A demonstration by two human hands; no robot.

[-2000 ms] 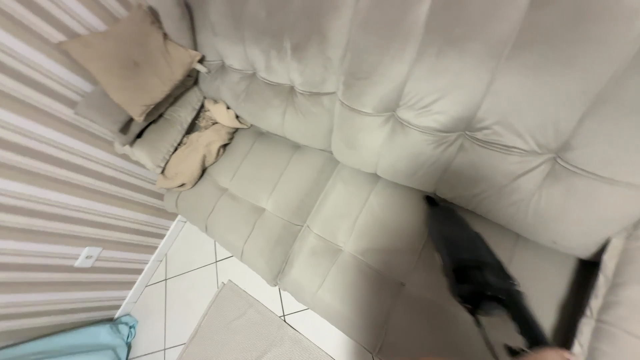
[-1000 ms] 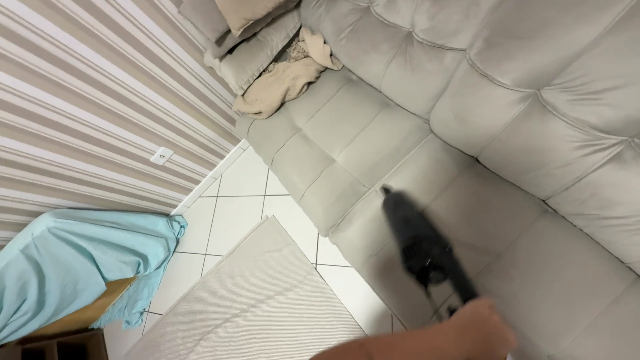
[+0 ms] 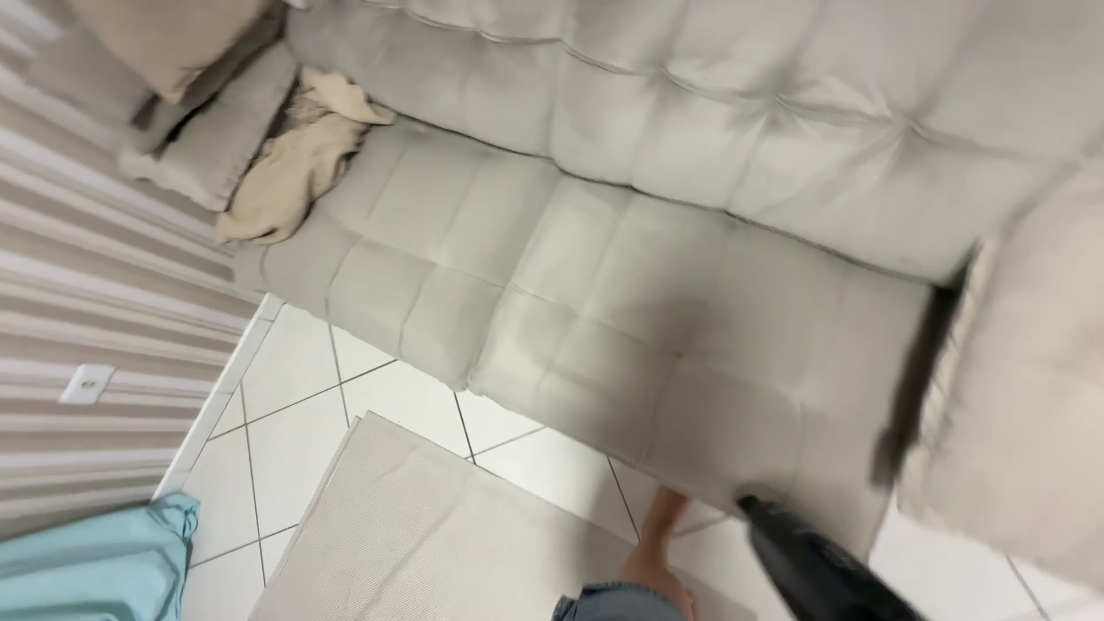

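A black handheld vacuum cleaner (image 3: 819,552) enters from the lower right, its narrow tip over the front edge of the light grey tufted sofa seat (image 3: 552,285). Whatever hand holds it is outside the frame. Neither my left hand nor my right hand can be seen. Behind the seat rises the tufted backrest (image 3: 690,112). A beige throw (image 3: 293,181) lies crumpled at the sofa's left end, against stacked grey and beige cushions (image 3: 220,138).
A pale cushion or armrest (image 3: 1026,371) borders the seat at right. Below are a beige rug (image 3: 448,517), white floor tiles (image 3: 302,448) and my bare leg in denim (image 3: 651,561). A light blue cloth (image 3: 103,561) and a striped wall (image 3: 103,285) are at left.
The vacuum cleaner was over the seat in both earlier frames; its tip is now at the seat's front edge. The hand on it has left the view, which has shifted back to the right.
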